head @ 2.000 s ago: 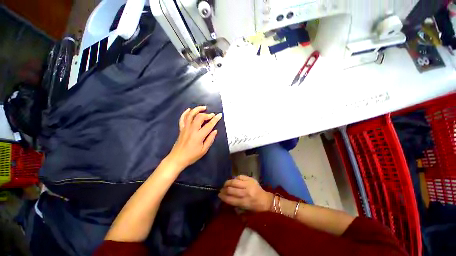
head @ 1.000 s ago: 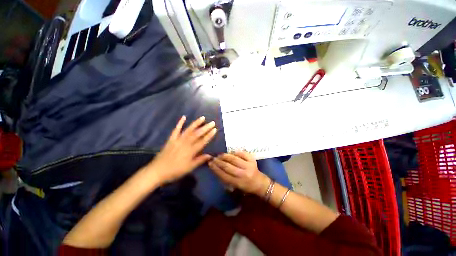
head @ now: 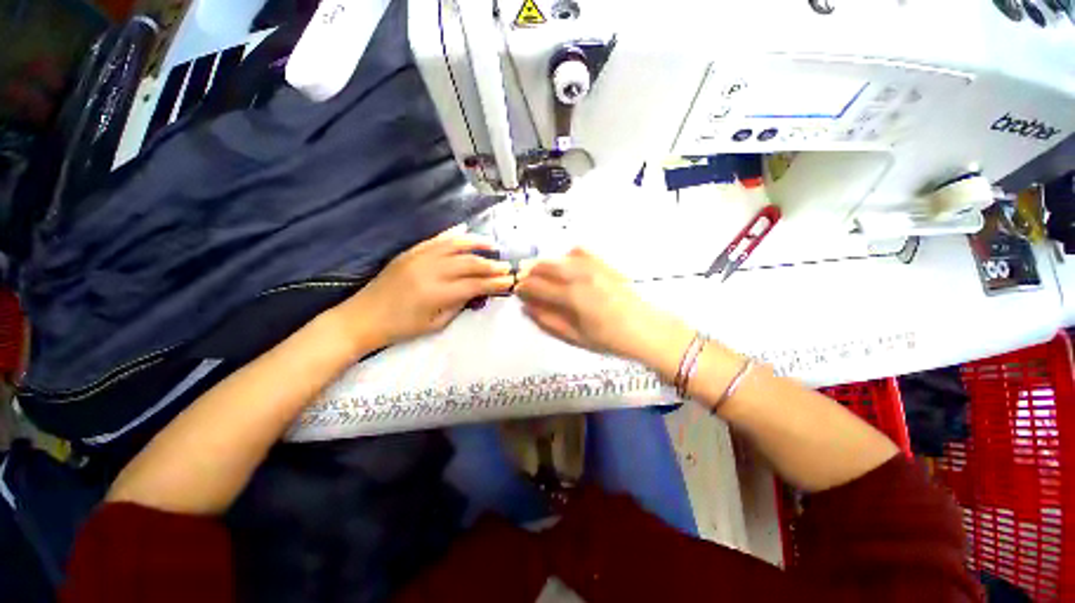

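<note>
The dark navy garment (head: 271, 177) lies on the white table, left of the needle, with a pale stitched line along its near edge. My left hand (head: 430, 286) rests at the garment's edge with its fingertips pinching the cloth just in front of the needle area. My right hand (head: 578, 300) meets the left fingertips there and pinches the same edge. The presser foot and needle (head: 514, 203) are just beyond my fingertips. The sewing machine (head: 802, 106) stands behind. The exact bit of cloth between the fingers is mostly hidden.
Red thread snips (head: 747, 240) lie right of the needle, with dark scraps (head: 707, 173) behind them. A ruler strip (head: 472, 395) runs along the table's front edge. A red basket (head: 1016, 471) stands at right. A small dark card (head: 1004, 262) lies at the table's right end.
Both hands have moved up from the table's front edge towards the needle, carrying the garment's edge along. The front edge of the table and its ruler are now uncovered.
</note>
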